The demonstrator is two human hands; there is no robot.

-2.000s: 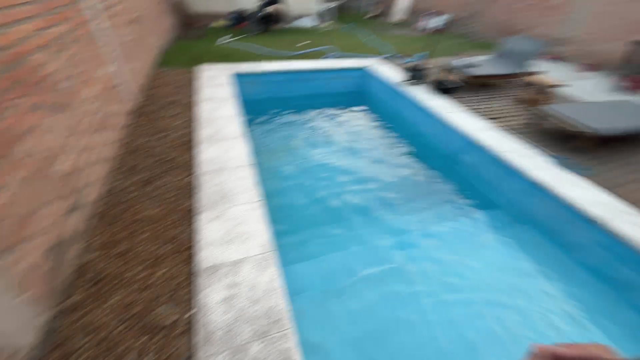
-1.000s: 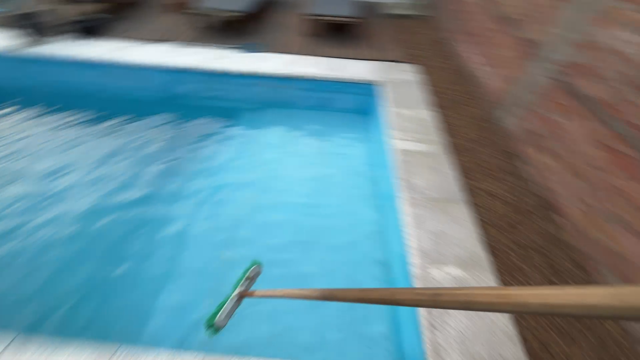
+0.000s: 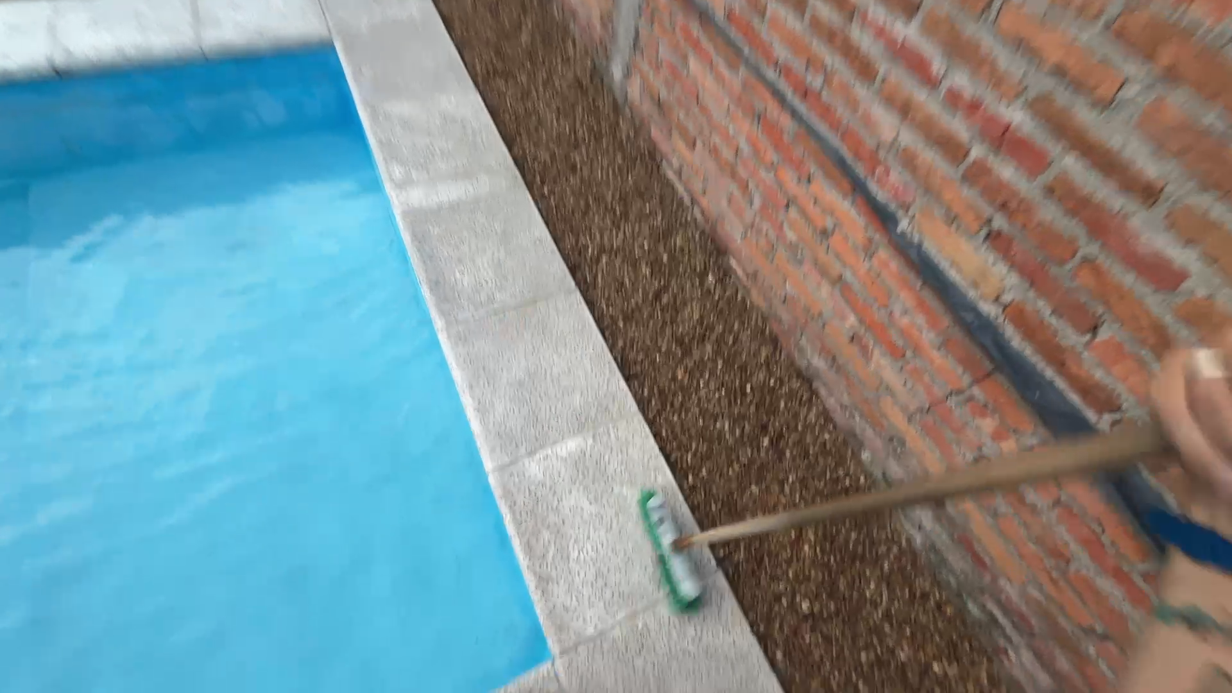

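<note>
At the right edge, my right hand (image 3: 1198, 414) is closed around a long wooden pole (image 3: 924, 491), with a blue band and a green bracelet at the wrist. The pole slopes down to the left into a pool brush head (image 3: 672, 553) with a pale body and green bristles. That head is over the stone coping, near the gravel side; motion blur hides whether it touches. My left hand is out of view.
Blue pool water (image 3: 241, 414) lies left of the pale stone coping (image 3: 539, 375). A strip of brown gravel (image 3: 712, 346) runs between the coping and a brick wall (image 3: 962, 241), which has a dark band along it.
The brush head was over the pool a second ago and is now over the coping. My right hand on the pole has come into view. The view has swung strongly toward the brick wall.
</note>
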